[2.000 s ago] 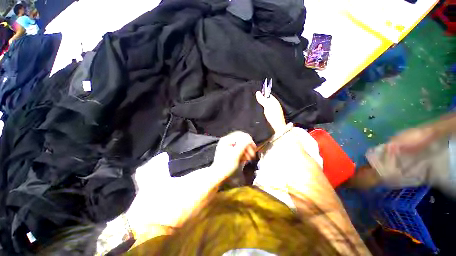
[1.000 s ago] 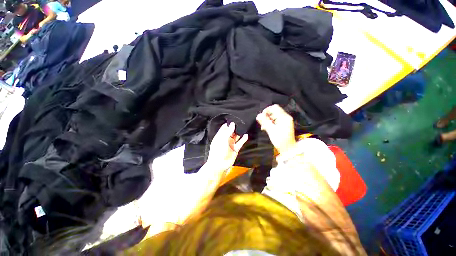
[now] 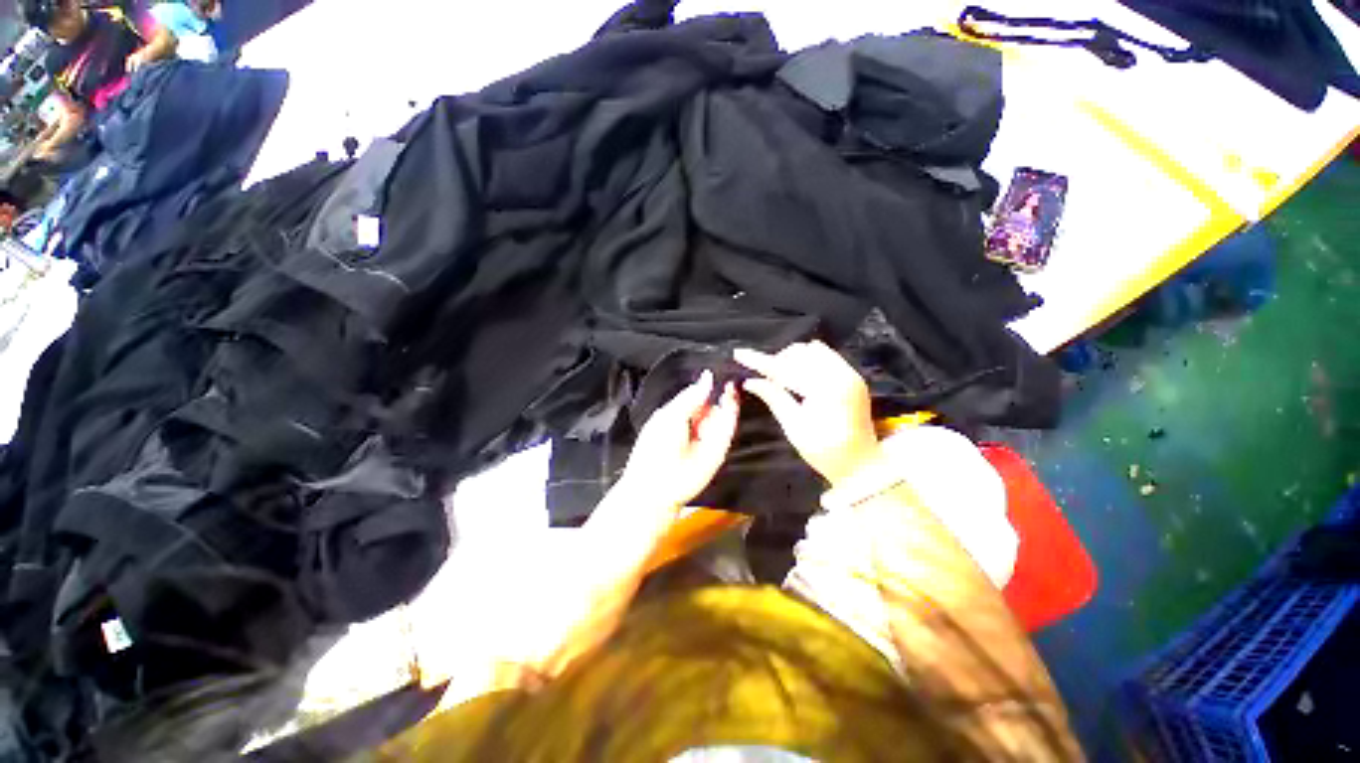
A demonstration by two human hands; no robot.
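A large heap of black garments (image 3: 507, 239) covers the table in front of me. My left hand (image 3: 682, 447) is at the heap's near edge, its thumb and fingertips pinching the black cloth. My right hand (image 3: 813, 403) is close beside it, fingertips at the same fold, almost touching my left fingertips. Both hands look bare and overexposed. Whether a small tool sits in my right palm cannot be seen. A small white label (image 3: 369, 231) shows on the heap at upper left.
A phone (image 3: 1026, 219) with a lit screen lies right of the heap. A black cord (image 3: 1044, 27) lies farther up the table. A red stool (image 3: 1040, 540) is by my right elbow. A blue crate (image 3: 1245, 656) stands at lower right. A person (image 3: 97, 52) is at far upper left.
Two seconds ago my right hand was farther up with snip points showing; now no points show. It has come down beside my left hand, and the fingertips have closed together on the cloth.
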